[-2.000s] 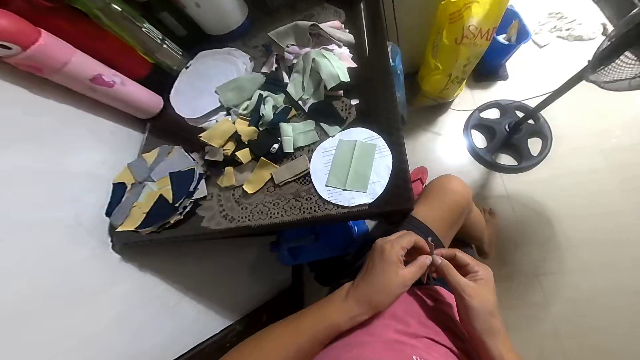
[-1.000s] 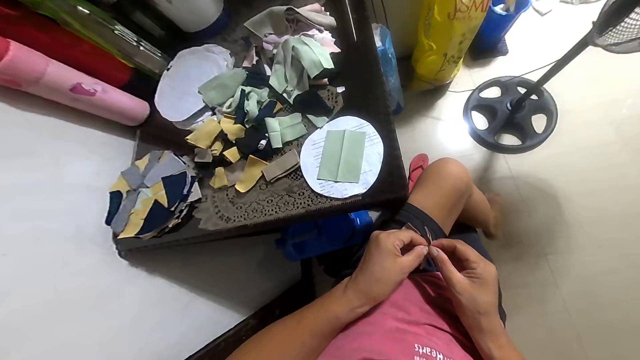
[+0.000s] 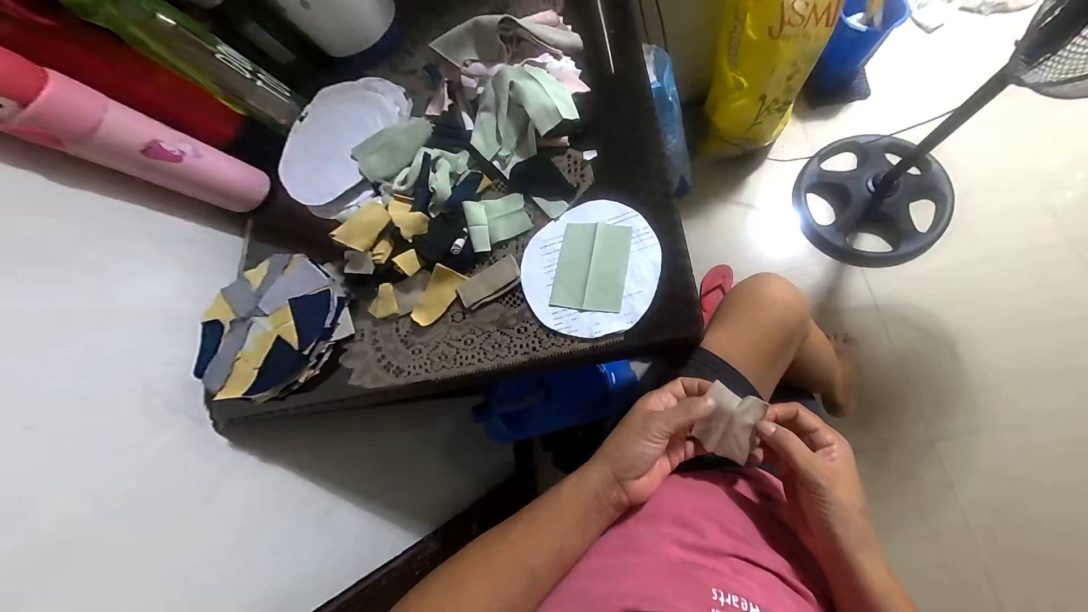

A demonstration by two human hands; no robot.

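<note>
Over my lap, my left hand (image 3: 659, 438) and my right hand (image 3: 812, 450) pinch opposite sides of a small grey-beige fabric piece (image 3: 729, 423), spread between them. On the dark table to the left, a folded green fabric rectangle (image 3: 591, 268) lies on a round white paper (image 3: 544, 313) bearing writing. Beside it are a folded taupe scrap (image 3: 489, 282), yellow scraps (image 3: 438, 295) and a heap of green fabric scraps (image 3: 518, 110). A round patchwork (image 3: 272, 327) of grey, yellow and navy pieces sits at the table's near left corner.
Round white sheets (image 3: 327, 144), a pink bottle (image 3: 161, 144) and a green bottle (image 3: 204, 64) stand or lie at the table's far left. A lace cloth (image 3: 442, 344) covers part of the tabletop. A yellow bag (image 3: 756, 85) and a fan's round base (image 3: 871, 200) are on the floor.
The fabric piece now shows spread open between my fingers; earlier my fingertips were close together, with little of it visible.
</note>
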